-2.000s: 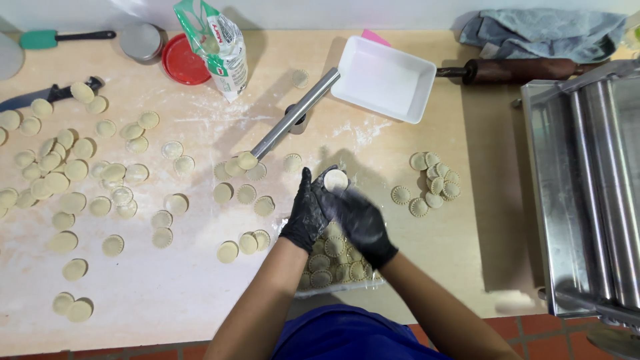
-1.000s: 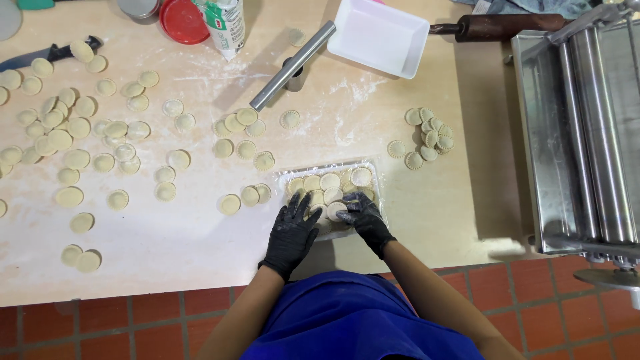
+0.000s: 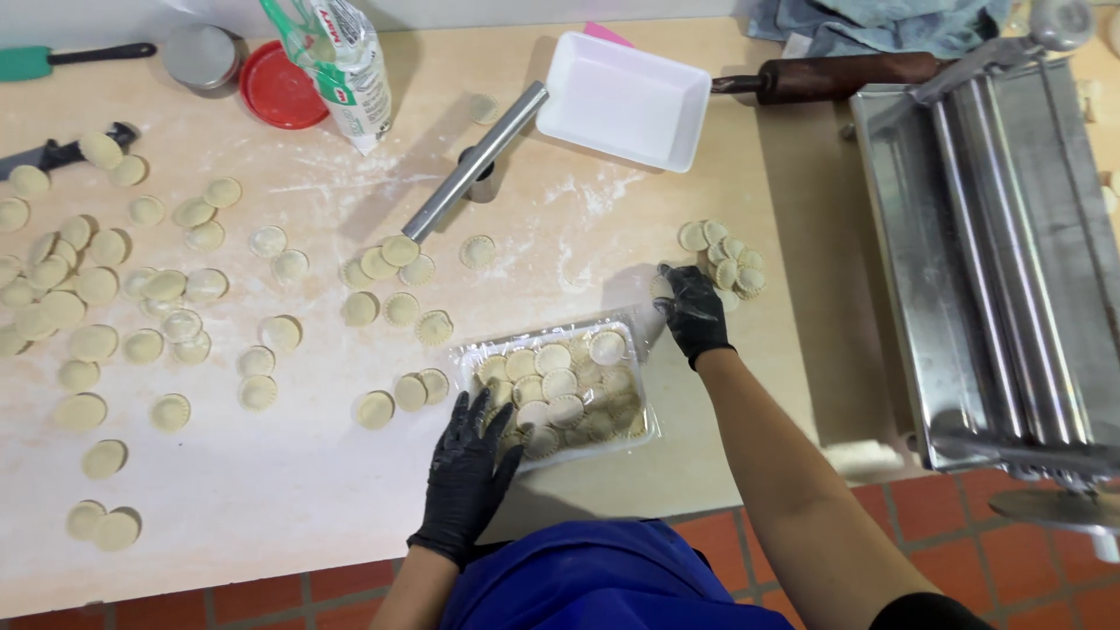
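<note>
In a black glove, my left hand (image 3: 468, 472) lies spread at the left edge of a plastic-lined white tray (image 3: 646, 385) filled with round crimped dough pieces (image 3: 560, 382). My right hand (image 3: 689, 306), also gloved in black, is on the table to the tray's upper right, with its fingers at one dough round (image 3: 661, 287); whether they grip it cannot be told. Touching that hand's right side is a small pile of crimped dough rounds (image 3: 731, 255). Many more dough rounds (image 3: 96, 286) are scattered across the left of the floured table.
Toward the back are an empty white tray (image 3: 626, 101), a metal tube (image 3: 477, 162) leaning on a short metal cylinder (image 3: 481, 185), a flour bag (image 3: 350, 79), a red lid (image 3: 280, 87) and a wooden rolling pin (image 3: 849, 77). A metal dough sheeter (image 3: 1006, 262) stands at the right.
My right hand has moved from the filled tray to the small pile on the right. My left hand has shifted to the tray's left edge.
</note>
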